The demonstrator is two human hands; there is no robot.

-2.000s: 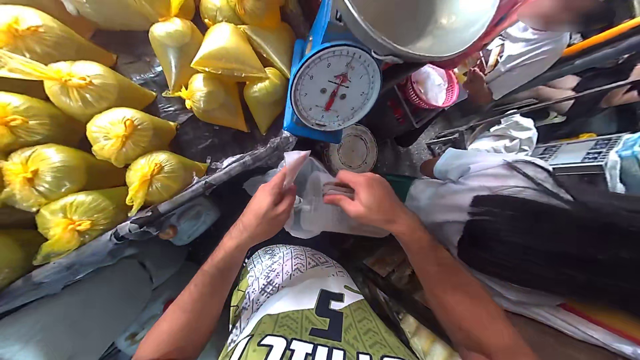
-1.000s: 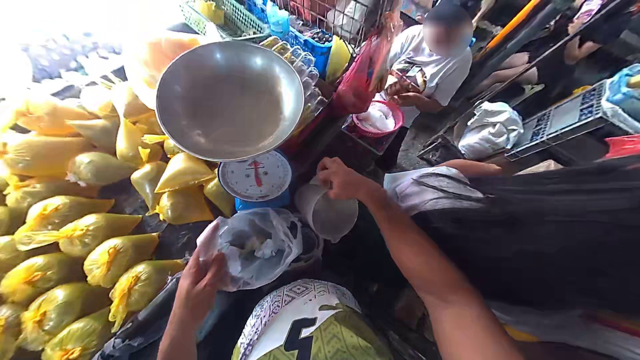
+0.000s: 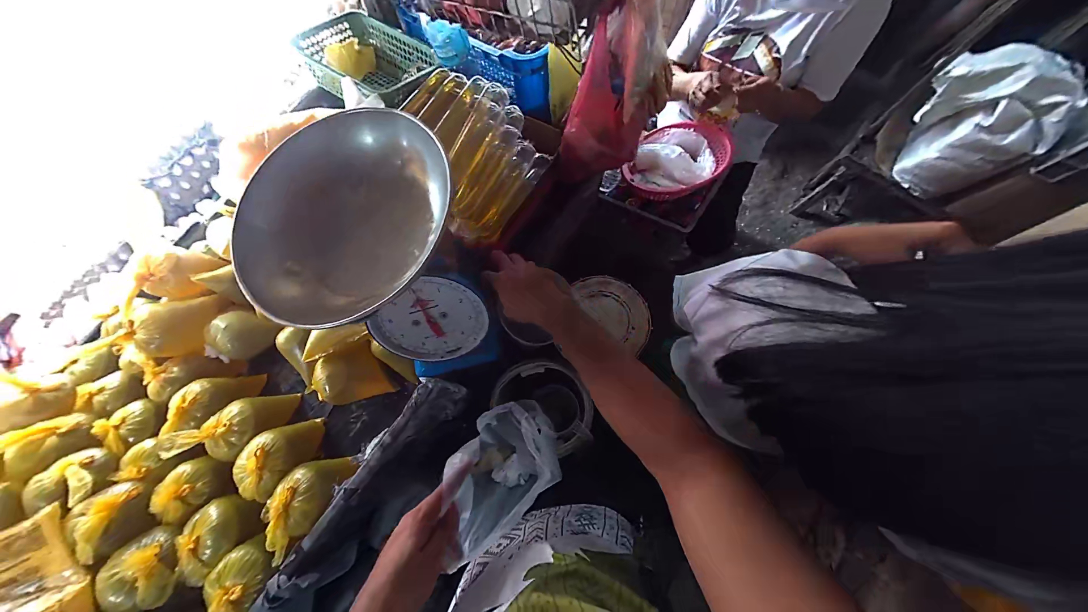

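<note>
My left hand (image 3: 433, 523), at the lower middle, grips the edge of a clear plastic bag (image 3: 501, 476) whose mouth gapes, with whitish stuff inside. Just beyond the bag stands a round, dark-bottomed tub (image 3: 544, 395). My right hand (image 3: 531, 289) reaches out beside the blue dial scale (image 3: 429, 319), over a round container (image 3: 523, 330) that it partly hides; whether it touches or grips this is unclear. Right of that hand lies a round lid or tub top (image 3: 616, 310). The scale's wide metal pan (image 3: 340, 217) sits above the dial.
Tied yellow bags (image 3: 212, 527) fill the left side. Behind the scale stand bottles of yellow liquid (image 3: 480, 153) and a green basket (image 3: 365, 55). A pink basket (image 3: 722, 153) is at the back, near a seated person in white. Another person with long dark hair (image 3: 918, 408) is close on the right.
My right hand held a pale container near the bag one second ago; now it is beside the scale. The plastic bag in my left hand is tilted and lower. The view has shifted.
</note>
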